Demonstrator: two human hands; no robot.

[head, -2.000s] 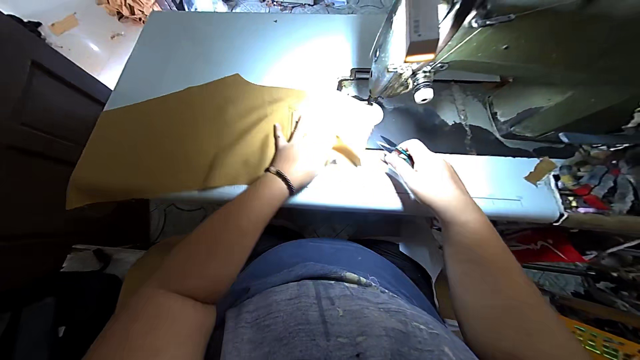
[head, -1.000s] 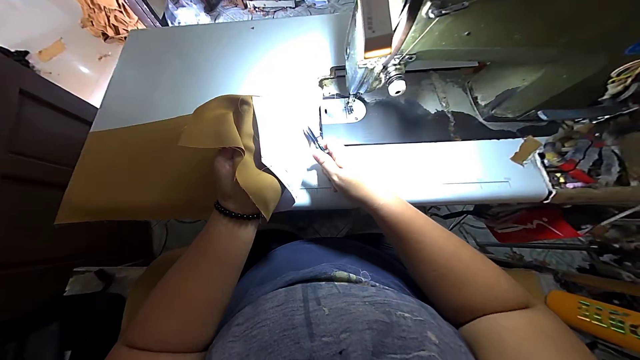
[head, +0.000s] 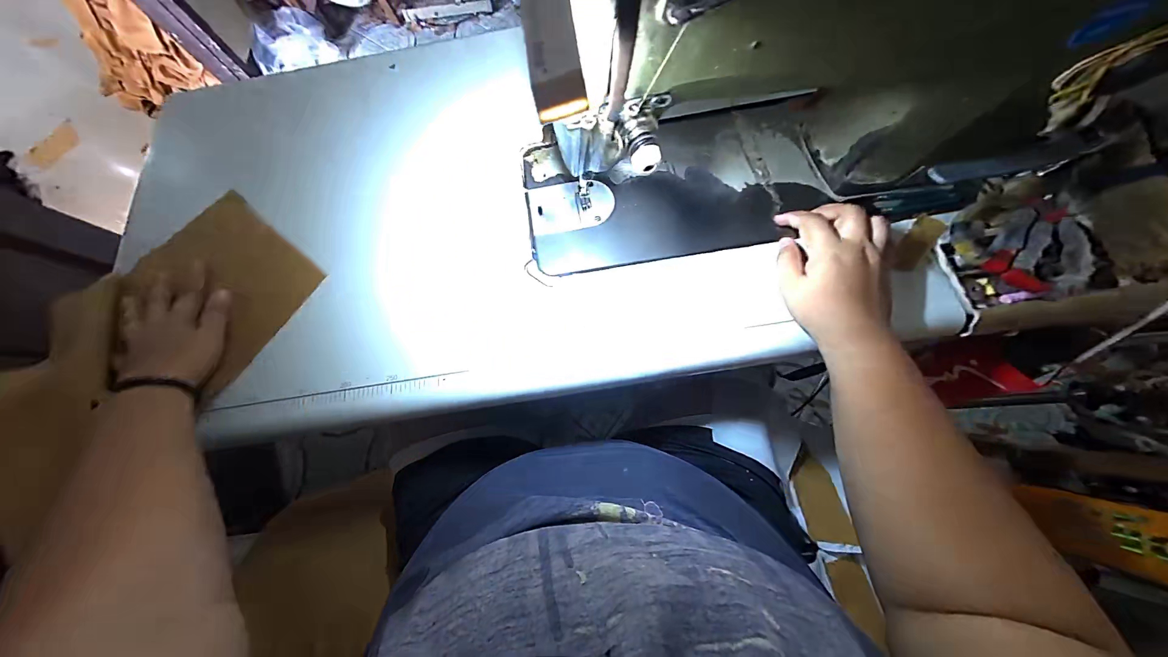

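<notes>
Mustard-brown fabric [head: 260, 265] lies across the left end of the sewing table, part of it hanging over the edge. My left hand [head: 173, 333] is on this fabric, slightly blurred; whether its fingers grip the cloth is unclear. At the right, my right hand [head: 839, 265] rests by the machine bed, fingers bent, near the table's front right; whether anything is under its fingers is hidden. Between my hands stands the sewing machine [head: 876, 73], its presser foot [head: 586, 193] over the metal needle plate [head: 557, 210] with no fabric beneath it.
A bright lamp glare covers the middle of the white table [head: 274, 119]. A box of colourful scraps [head: 1022, 255] sits at the right end. Orange cloth [head: 137, 55] is piled at the far left, and brown fabric [head: 319, 557] is low beside my lap.
My left hand and the fabric have moved left, away from the needle. My right hand has moved right; the small scissors or snips it held earlier no longer show in it.
</notes>
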